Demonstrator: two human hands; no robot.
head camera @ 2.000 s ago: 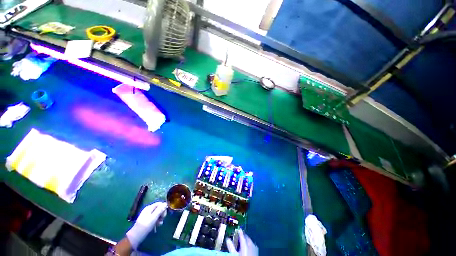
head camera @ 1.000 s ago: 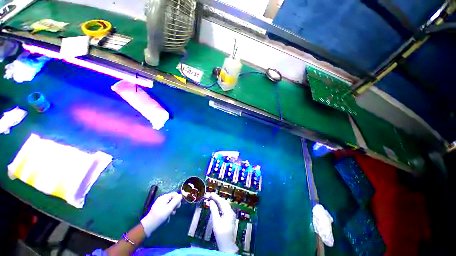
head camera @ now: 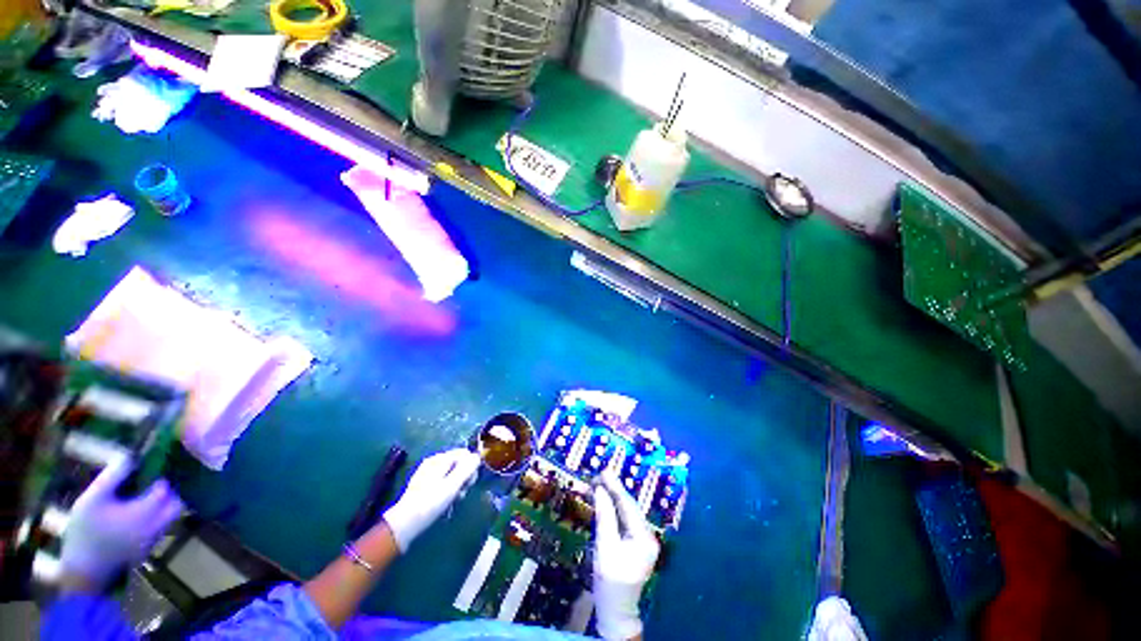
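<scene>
A green circuit board (head camera: 551, 532) with white bars, brown coils and blue-lit parts lies on the bench in front of me. My left hand (head camera: 432, 498), in a white glove, is shut on the handle of a small round metal cup (head camera: 506, 443). The cup holds amber-brown liquid and is beside the board's upper left part. My right hand (head camera: 623, 551), also gloved, is over the board's right side with its fingers pinched together over the middle rows. The thin brush in them is mostly hidden.
Another person's gloved hand (head camera: 113, 520) holds a board (head camera: 100, 432) at left. A black stick (head camera: 378, 491) lies left of my left hand. A white cloth (head camera: 188, 357) and blue jar (head camera: 163, 189) lie farther left. A shelf with fan (head camera: 494, 50) and bottle (head camera: 648, 178) runs behind.
My right hand has moved from the cup's rim to over the board's middle. Another person's hand with a board has come in at left. The view has shifted; my left hand still holds the cup.
</scene>
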